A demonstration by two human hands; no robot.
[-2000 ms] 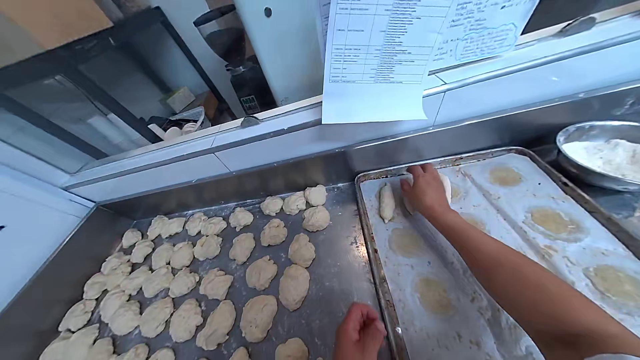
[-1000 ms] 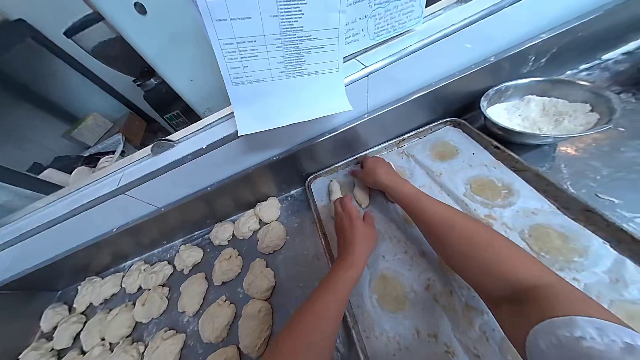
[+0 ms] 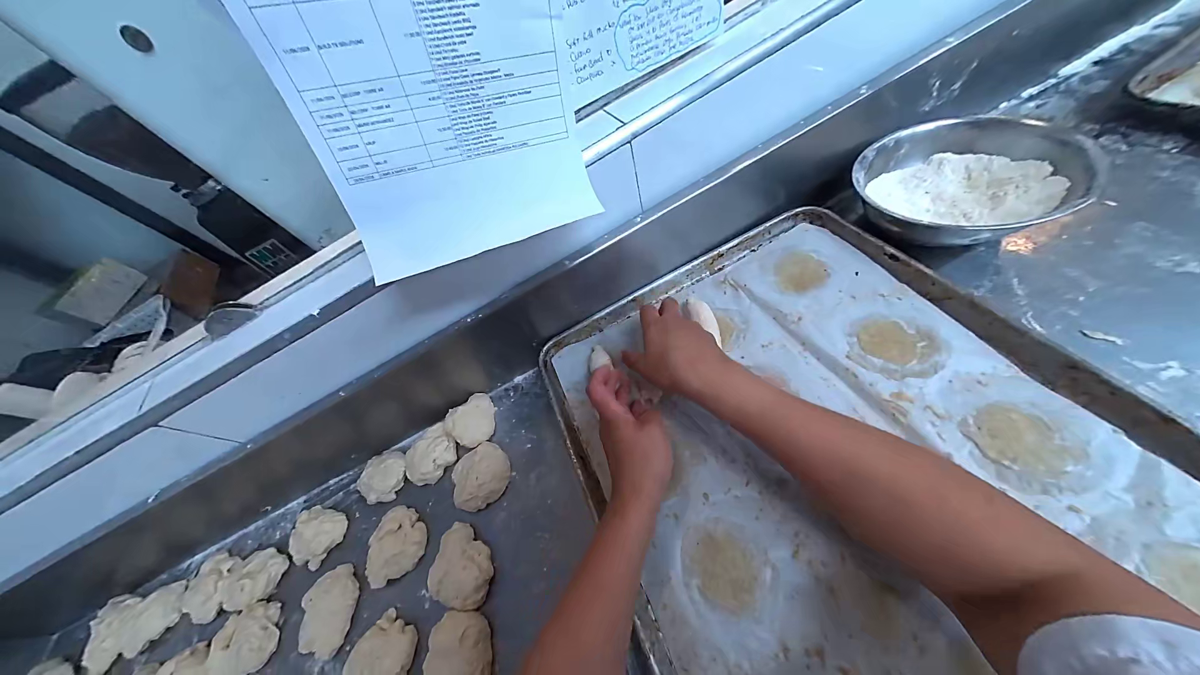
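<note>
A paper-lined metal baking tray (image 3: 806,217) lies below both hands. My left hand (image 3: 633,431) is at its left corner, thumb and fingers against a small strip of dough (image 3: 600,358) whose tip shows beyond them. Just right of it, my right hand (image 3: 677,349) bends its fingers down toward the liner; what lies under them is hidden. A second piece of pale dough (image 3: 704,320) shows beside the right hand's knuckles. Whether the right hand grips anything cannot be seen. Left of the tray, several rough dough pieces (image 3: 459,567) lie on the metal worktop (image 3: 539,487).
A steel bowl of flour (image 3: 980,183) stands beyond the tray's right side. The tray's liner bears round, yellowish residue marks (image 3: 895,343). A raised metal backsplash (image 3: 375,384) runs behind the worktop, and a printed sheet (image 3: 450,187) hangs over it. Another tray's edge shows at far right.
My left hand has come from the bare worktop onto the tray, beside my right hand. A dough strip seen whole earlier is now partly covered by my left hand. The view has shifted right.
</note>
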